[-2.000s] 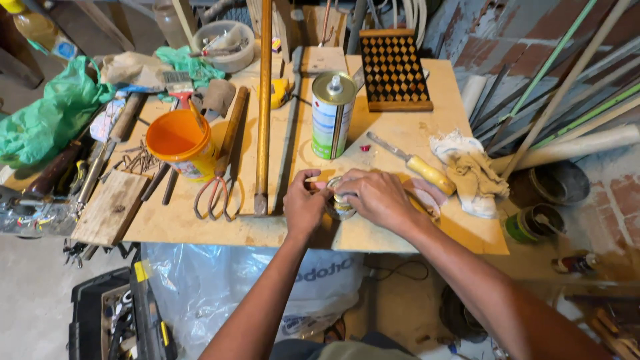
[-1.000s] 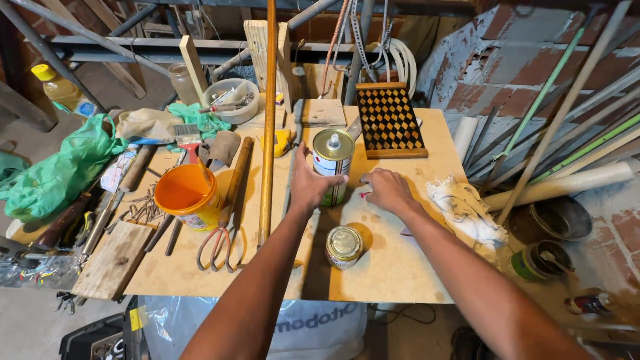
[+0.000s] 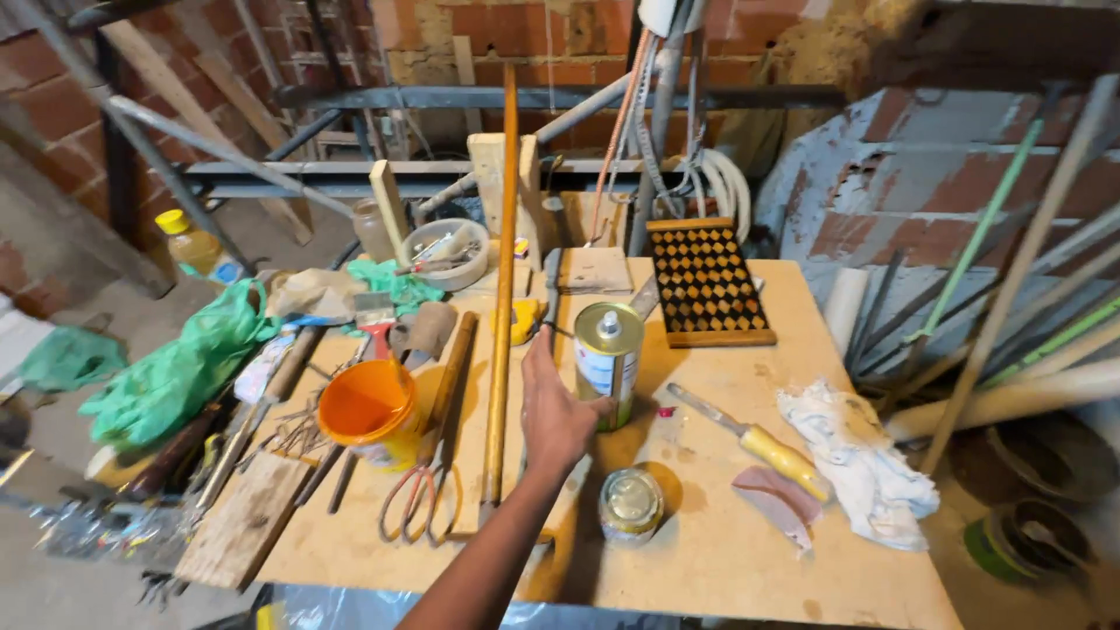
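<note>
My left hand is at the left side of a tall metal can with a capped spout, its thumb against the can and its fingers apart. Nearer the front edge of the wooden tabletop stands a small closed tin. To the right lie a chisel-like tool with a yellow handle, a pinkish sheet scrap and a crumpled white cloth. My right hand is out of view.
A checkered wooden board lies at the back right. Left are a long wooden rod, an orange bucket, a yellow tape measure, scissors-like handles, a plank and green plastic bags. Poles lean at far right.
Both hands have left the small tin, where they were at first. My right hand has gone out of view, and the yellow-handled tool shows again. The view has tilted upward.
</note>
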